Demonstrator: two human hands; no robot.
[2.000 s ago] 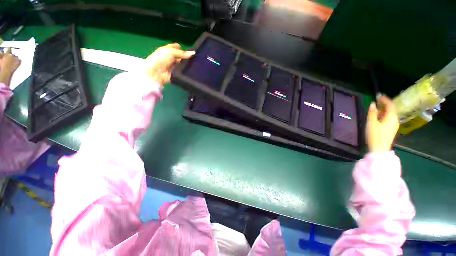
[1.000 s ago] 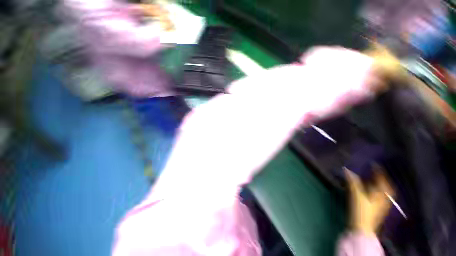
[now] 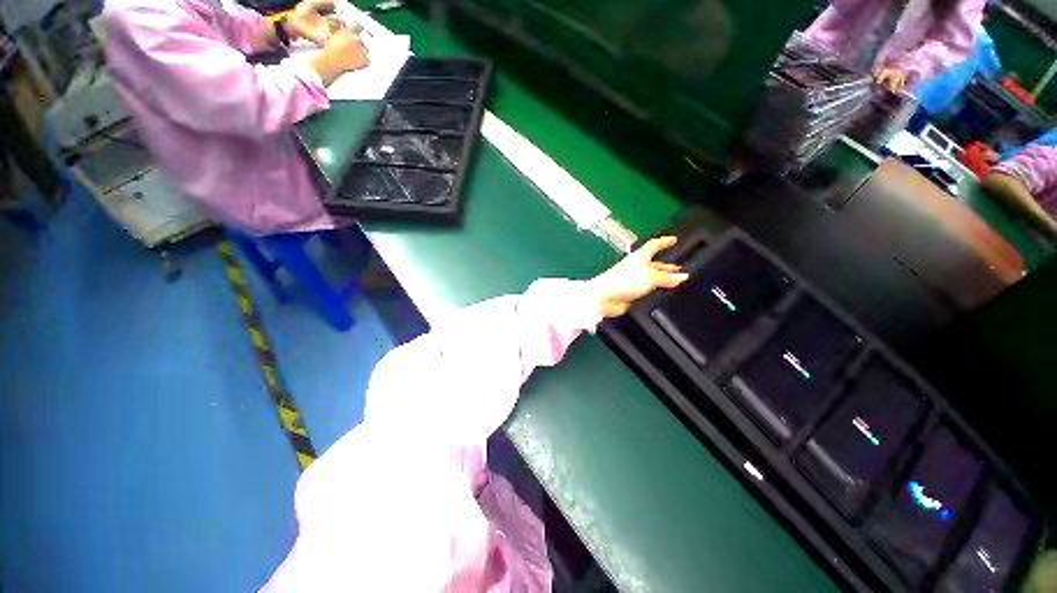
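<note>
The black phone tray (image 3: pixel 742 446) lies slantwise on the green bench at the right, on top of a second dark tray whose edge shows below it. Its pockets hold several smartphones (image 3: pixel 792 368) with dark screens and small white text; one phone (image 3: pixel 931 498) shows a blue-white patch. My left hand (image 3: pixel 640 278) is at the tray's upper left corner, fingers apart, fingertips over the rim, holding nothing. A small blurred patch at the lower right corner may be my right hand, cut off by the frame; I cannot tell.
Another black tray (image 3: pixel 461 174) lies farther along the bench beside a person in pink with hands over white paper (image 3: pixel 377 72). A long white strip (image 3: pixel 545 174) lies between the trays. A person holds stacked trays (image 3: pixel 811 107) across the bench. Yellow-black tape (image 3: pixel 264 348) marks the floor.
The view has swung left. The upper tray, earlier tilted between both hands, now lies on the lower one. My left hand has loosened from its end. The fourth phone's text has become a blue-white patch.
</note>
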